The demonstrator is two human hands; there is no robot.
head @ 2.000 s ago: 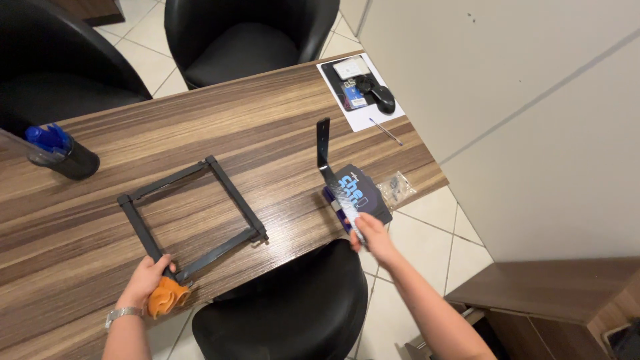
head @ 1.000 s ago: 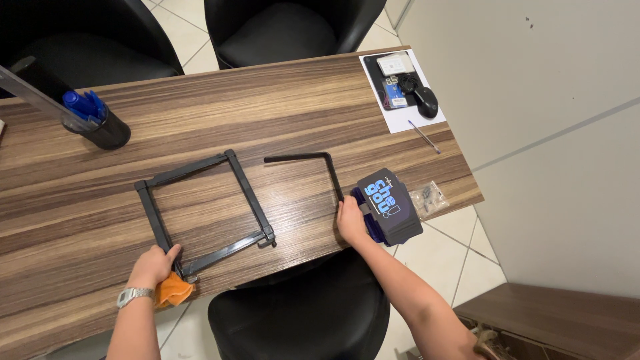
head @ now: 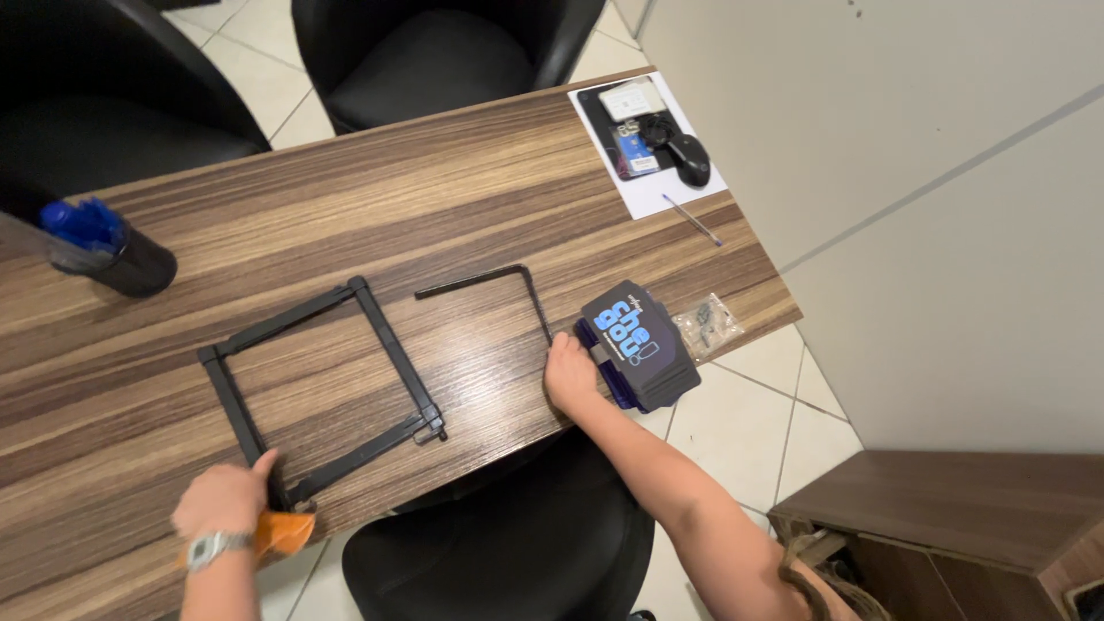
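A square frame of black bars (head: 392,352) lies on the wood-grain table. My left hand (head: 226,500), with a watch on the wrist, grips its near left corner, and an orange cloth (head: 285,533) shows beneath that hand. To the right, my right hand (head: 571,373) holds the near end of a thin black bent bar (head: 473,281), whose far part reaches left toward the frame without touching it. Right beside that hand is a stack of dark printed cards (head: 642,345) on a dark blue item (head: 617,379). A small clear bag of hardware (head: 709,326) adjoins the stack.
At the far right corner, a computer mouse (head: 690,161), a white box (head: 632,99) and a blue packet (head: 636,153) lie on a pad and white paper; a pen (head: 693,220) is nearby. A black pen cup (head: 138,263) stands left. Black chairs (head: 500,535) surround the table.
The bent bar, raised near the card stack two seconds ago, now lies lower, left of the stack. My right hand has shifted from the stack's near edge to its left side. My left hand stays at the frame's corner.
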